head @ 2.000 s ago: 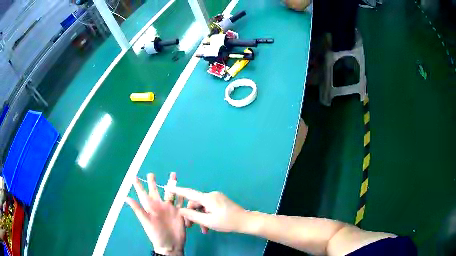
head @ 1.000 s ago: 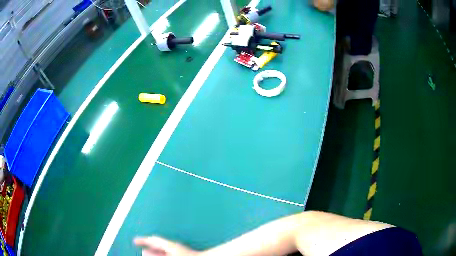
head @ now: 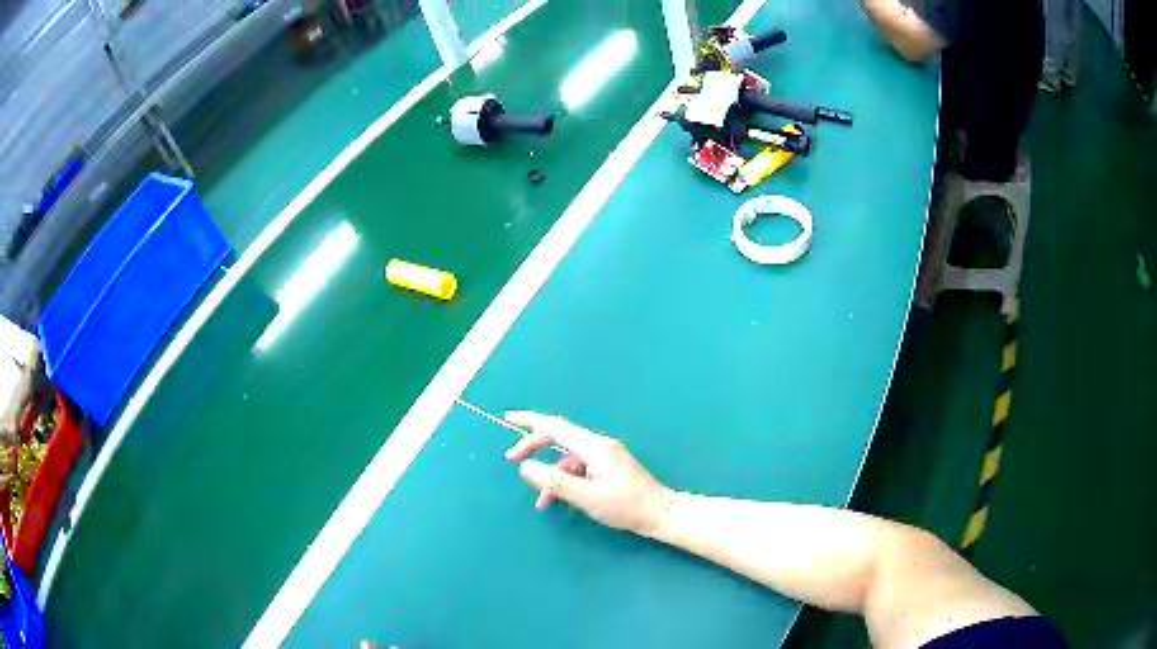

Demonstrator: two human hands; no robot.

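Observation:
My right hand (head: pixel 590 475) is over the teal worktop (head: pixel 609 368), fingers apart and slightly bent, with nothing visible in it. A thin white line on the worktop runs under its fingertips. Only a small bit of skin, apparently my left hand (head: pixel 371 644), shows at the bottom edge; its state is hidden. A white tape roll (head: pixel 771 230) lies flat beyond my right hand. Behind it is a cluster with a white and black microphone unit (head: pixel 714 99), a yellow-handled tool (head: pixel 765 165) and a red patterned piece (head: pixel 717 161).
On the green belt lie a yellow cylinder (head: pixel 421 279) and a headless microphone unit (head: pixel 472 121). Across it are a blue crate (head: pixel 133 298) and a red bin (head: pixel 48 482) with gold pieces. Another person's arm (head: pixel 903 28) is at the top right, above a stool (head: pixel 983 241).
My hands have separated. My left hand has dropped almost out of the picture; my right hand is now alone over the worktop. The view has shifted, so the scene sits further right.

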